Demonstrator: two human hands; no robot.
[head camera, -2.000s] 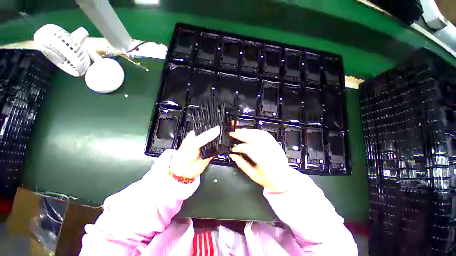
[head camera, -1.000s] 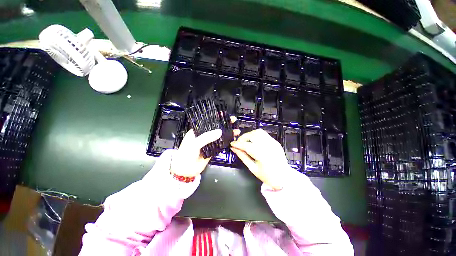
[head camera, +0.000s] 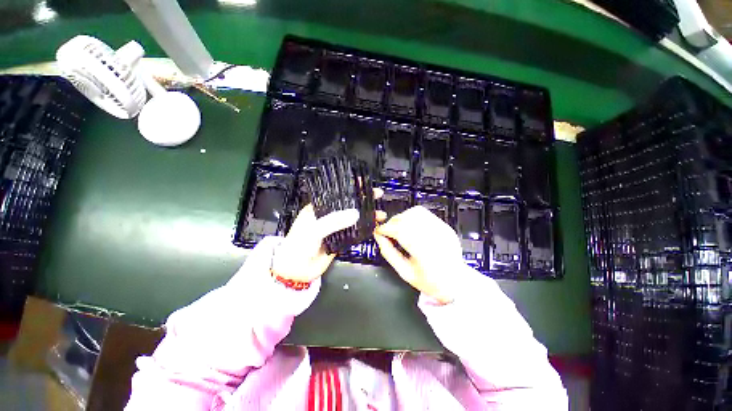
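My left hand (head camera: 309, 245) is shut on a fanned stack of thin black plastic parts (head camera: 335, 193), held over the near left part of the tray. My right hand (head camera: 417, 245) is beside the stack's right side, its thumb and fingertips pinched together at the stack's edge. Whether anything is between those fingertips cannot be told. The glossy black blister tray (head camera: 361, 117) lies flat in front of me, with rows of pockets. Some pockets hold black parts, such as one in the middle row (head camera: 434, 158). My hands and the stack hide several near pockets.
A tall black tray stack (head camera: 650, 209) stands at the right, another (head camera: 36, 172) at the left. A white desk fan (head camera: 168, 119) stands left of the tray near a white post (head camera: 172, 36). An open brown carton (head camera: 40, 353) is at the lower left. A green conveyor (head camera: 449, 48) runs behind.
The middle-row pocket just right of the stack now shows a part. The fanned stack is tilted differently from the first frame, and my right fingers are pinched closer together.
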